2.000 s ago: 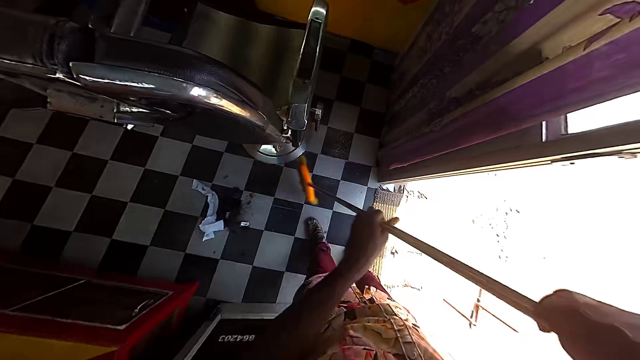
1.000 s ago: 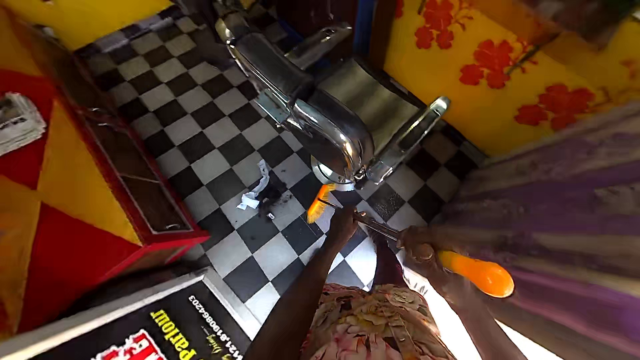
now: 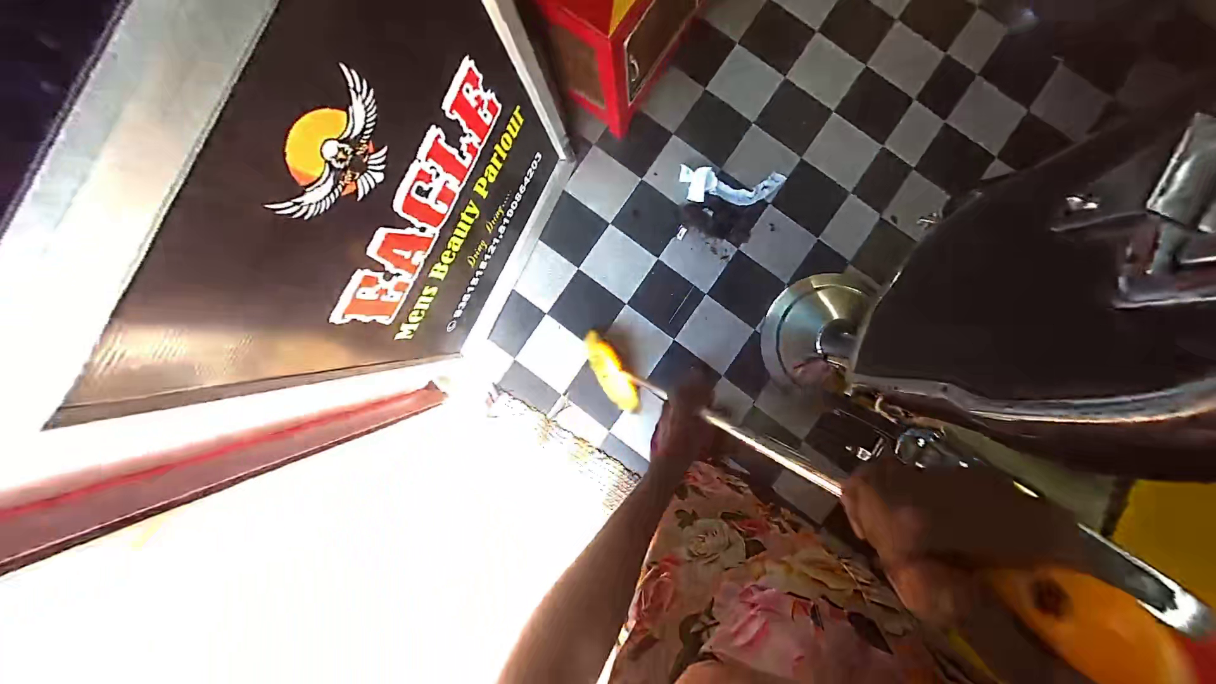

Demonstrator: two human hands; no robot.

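Observation:
My left hand (image 3: 682,423) is closed round the thin shaft of a long-handled brush, low down near its orange-yellow head (image 3: 613,371). The head is over the checkered floor near the doorway. Higher on the shaft is my right hand (image 3: 912,518), its fingers wrapped round it. A blurred orange part (image 3: 1092,617) shows beneath the right hand and forearm. On the tiles beyond the brush head lie a crumpled white strip (image 3: 731,185) and a small dark heap of debris (image 3: 717,223), apart from the head.
A barber chair's round metal base (image 3: 812,318) and dark seat (image 3: 1026,313) stand at right. A red cabinet (image 3: 613,71) is at the top. At left is a dark sign panel (image 3: 237,275) bearing writing, above a brightly lit doorway (image 3: 380,541).
The view has swung strongly, bringing the whole sign panel and the doorway into sight. Both hands still hold the brush. The white strip and dark heap still lie together on the floor.

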